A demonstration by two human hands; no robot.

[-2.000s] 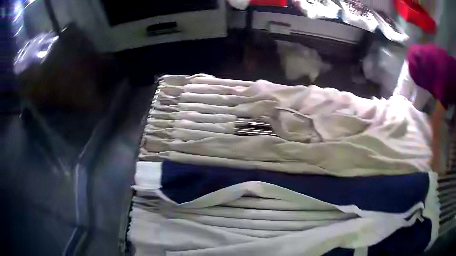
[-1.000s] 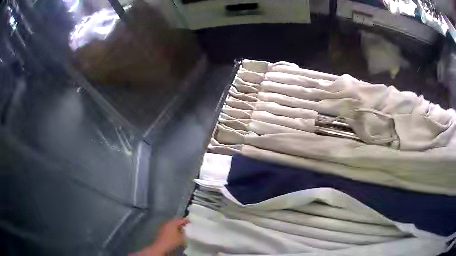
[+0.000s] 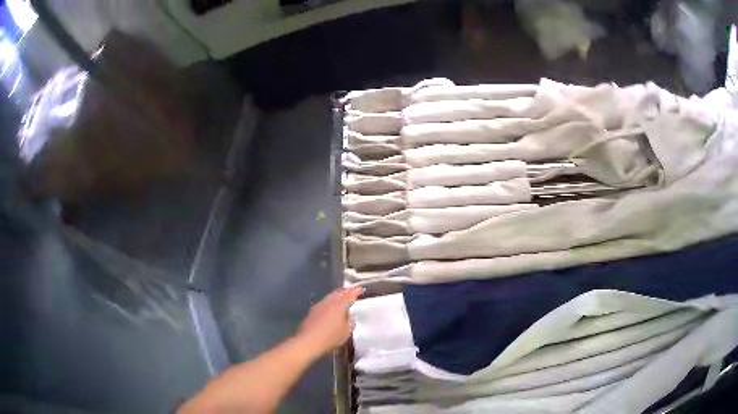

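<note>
My left hand (image 3: 330, 320) is at the left end of the frame, its fingertips at the edge of the pale border strip (image 3: 383, 331). Its fingers look bent over the end rail (image 3: 338, 242); whether they grip cloth cannot be told. My right hand is not in view. Pale cloth (image 3: 469, 218) lies in long parallel ridges over the tubes, with gathered cloth ends (image 3: 376, 174) along the rail. Bare metal tubes (image 3: 558, 190) show through a gap beside loose folds. A navy cloth panel (image 3: 461, 323) crosses below, and looser pale cloth (image 3: 550, 348) lies in front of it.
Grey floor (image 3: 283, 194) with pale line-like strips (image 3: 206, 323) lies left of the frame. A brown, blurred shape (image 3: 121, 137) stands at the upper left. Pale cabinets (image 3: 267, 24) and crumpled whitish bags (image 3: 558, 28) are beyond the frame.
The view has swung left, then partly back. My left hand came in at the bottom and has moved up along the frame's left end to the border strip. The cloth looks much the same.
</note>
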